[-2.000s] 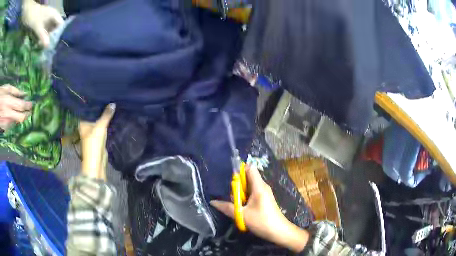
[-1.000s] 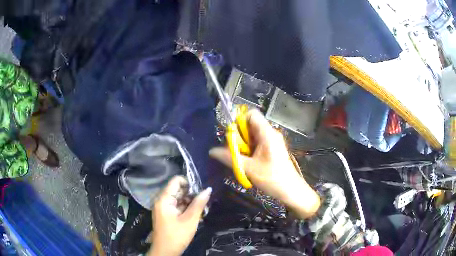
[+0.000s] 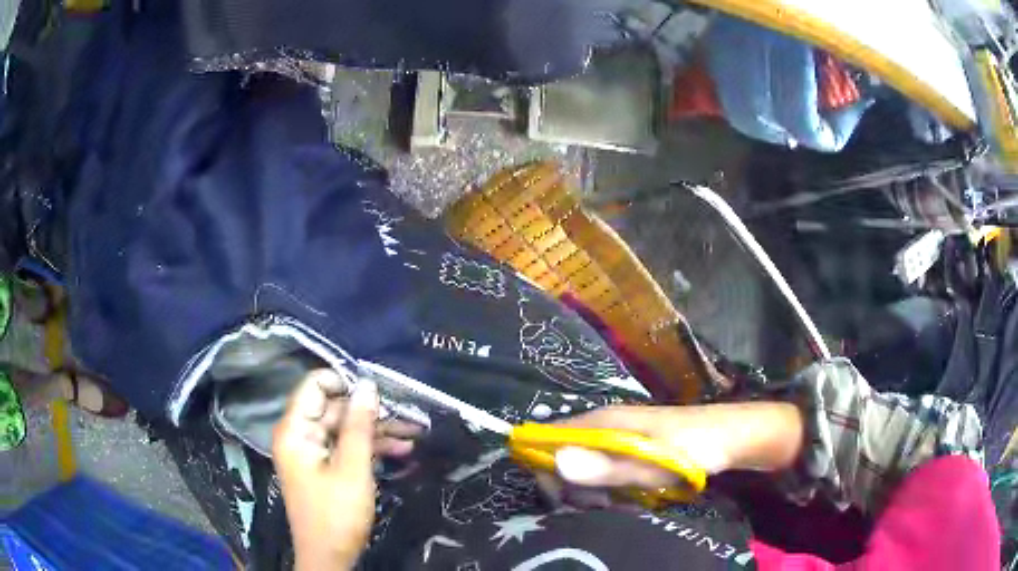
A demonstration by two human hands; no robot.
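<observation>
The dark navy denim garment point(image 3: 234, 212) lies over my lap. Its opening point(image 3: 251, 374) shows a grey reverse side with a whitish edge. My left hand point(image 3: 335, 457) pinches that edge at its right side between thumb and fingers. My right hand point(image 3: 625, 441) holds the scissors point(image 3: 608, 446) by the yellow-orange handles. The silver blades point left and lie along the whitish edge, their tips close to my left fingertips. Whether the blades are parted cannot be told.
A black printed apron point(image 3: 480, 335) covers my lap. A woven brown chair point(image 3: 580, 257) stands beyond it. A white table with a yellow-brown edge point(image 3: 848, 50) is at the upper right. Dark cloth point(image 3: 391, 34) hangs at the top. A person's foot point(image 3: 84, 393) shows at the left.
The scissors swung from pointing up to pointing left and came down to the opening's edge. My left hand still holds the edge. The view shifted, and the other person's green clothing is mostly out of view.
</observation>
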